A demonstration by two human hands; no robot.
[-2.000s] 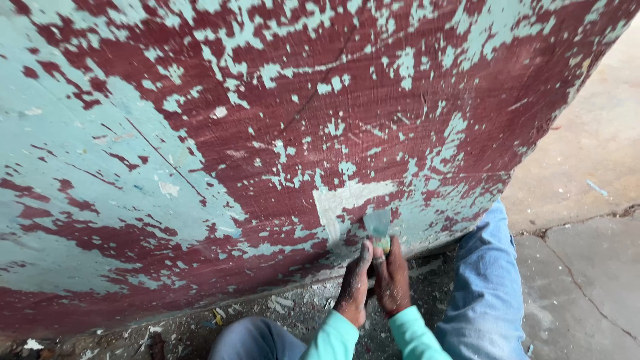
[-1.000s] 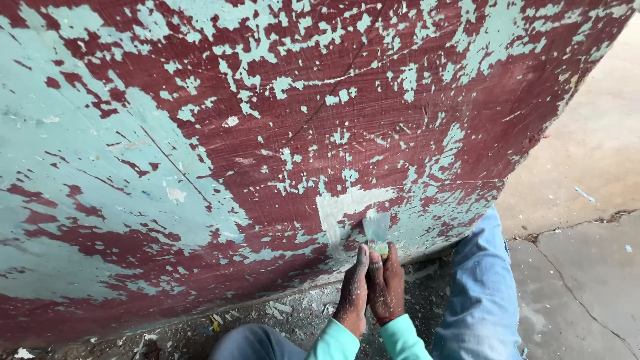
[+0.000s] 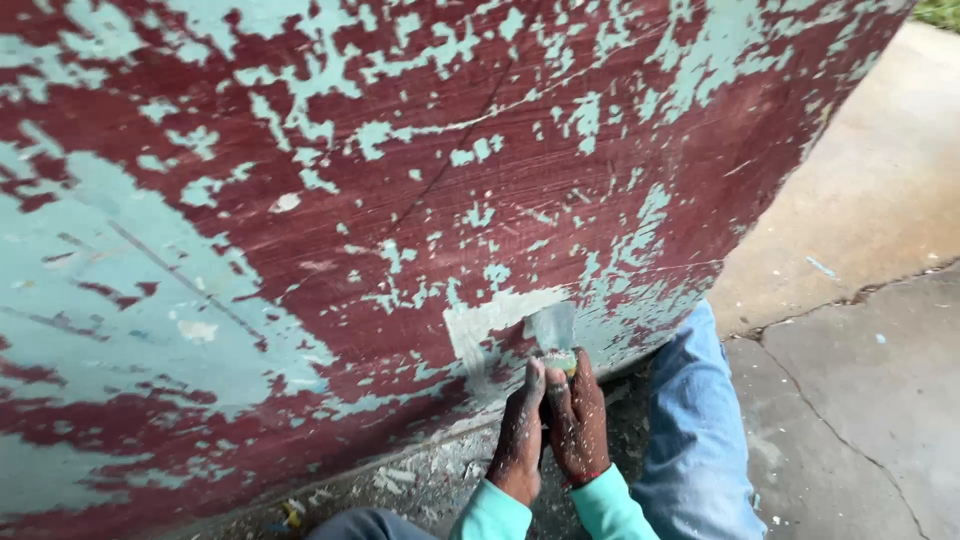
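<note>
A paint scraper (image 3: 553, 328) has its wide metal blade against the lower part of a wall (image 3: 525, 202), whose maroon surface carries patches of flaking light-blue paint. Both of my hands grip its handle, which they mostly hide. My left hand (image 3: 519, 431) is on the left side of it and my right hand (image 3: 581, 424) on the right, both dusted with pale flecks. Left of the blade and above it, a bare whitish patch (image 3: 472, 330) shows on the wall.
Paint chips (image 3: 397, 476) litter the ground along the wall's foot. My jeans-clad right leg (image 3: 694, 427) is close to the wall's right end. Beyond it lies a concrete floor (image 3: 840, 420) with a crack, and grass (image 3: 937, 13) shows at the top right corner.
Both hands still grip the scraper near the pale patch. The blade has shifted slightly along the wall; the direction is not plain.
</note>
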